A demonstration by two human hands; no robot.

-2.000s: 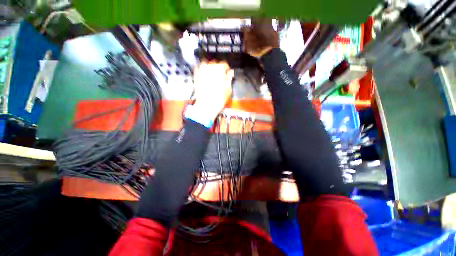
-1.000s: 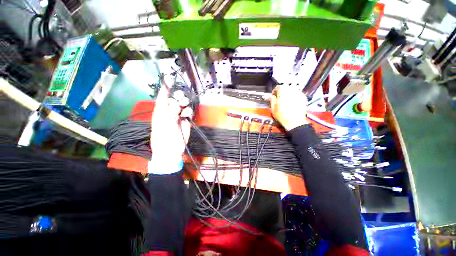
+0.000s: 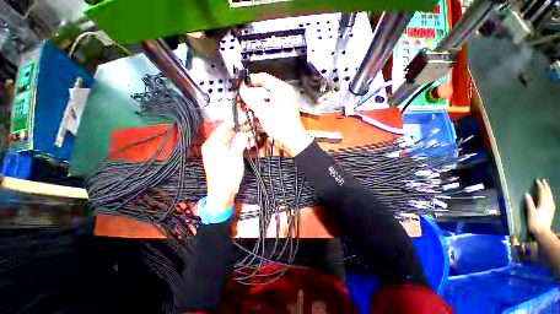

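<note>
My left hand (image 3: 222,164) and my right hand (image 3: 276,111) are close together over the back of the red-brown board (image 3: 141,228). Between their fingers is a narrow dark strip (image 3: 236,105), perhaps a mould insert, held lengthwise away from me. Both hands appear to grip it; the fingers hide part of it. Several thin black cables (image 3: 261,214) hang from the hands toward my lap. A dense black cable bundle (image 3: 350,172) lies across the board, its silvery tips (image 3: 451,187) fanned out at right. A pale slim tool (image 3: 324,135) lies behind the bundle.
The dark mould (image 3: 273,64) sits on the perforated table (image 3: 215,61) between shiny tie bars (image 3: 382,52), under the green platen (image 3: 178,18). The control panel (image 3: 423,37) is at right, the blue controller box (image 3: 46,92) at left. Another person's hand (image 3: 541,207) rests at far right.
My hands, apart a second ago, have come together at the dark strip. My right hand has left the board's back edge. Another person's hand has appeared at right. The head view has shifted.
</note>
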